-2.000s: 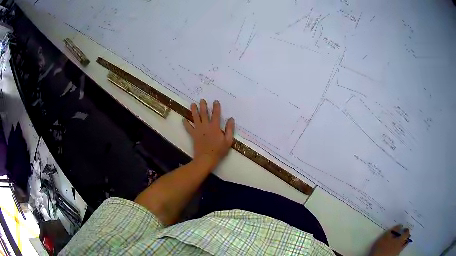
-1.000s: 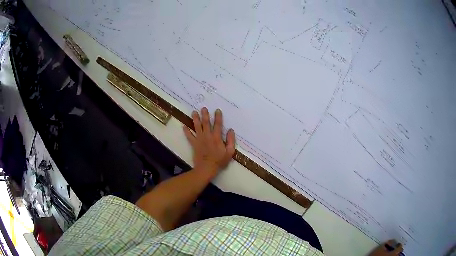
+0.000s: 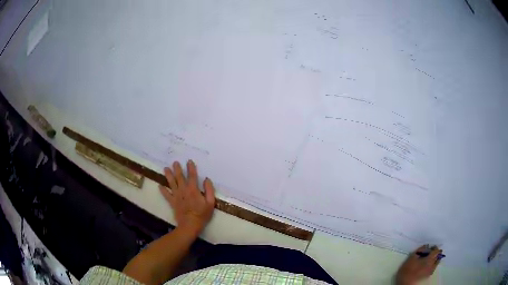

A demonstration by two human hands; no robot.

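White marker paper [image 3: 250, 100] with thin printed outlines and small text covers most of the table. A long dark brown flat strip [image 3: 262, 219] lies along the paper's near edge. My left hand [image 3: 190, 196] rests flat across the strip, fingers spread, fingertips on the paper edge, gripping nothing. My right hand [image 3: 421, 263], at the lower right, holds a short dark blue pen [image 3: 431, 255] at the paper's near edge. The pen tip's contact with the paper cannot be made out.
Two mottled yellow-brown bars, one longer [image 3: 109, 164] and one shorter [image 3: 41, 121], lie on the table at the left. A dark floor with scraps [image 3: 61, 195] shows beyond the table edge. A small white sheet [image 3: 38, 32] lies at the far left. A thin grey object [image 3: 497, 245] is at the right edge.
The view has turned, so the strip and bars sit lower and further left. My left hand stays on the strip. My right hand shows more fully, still with the pen.
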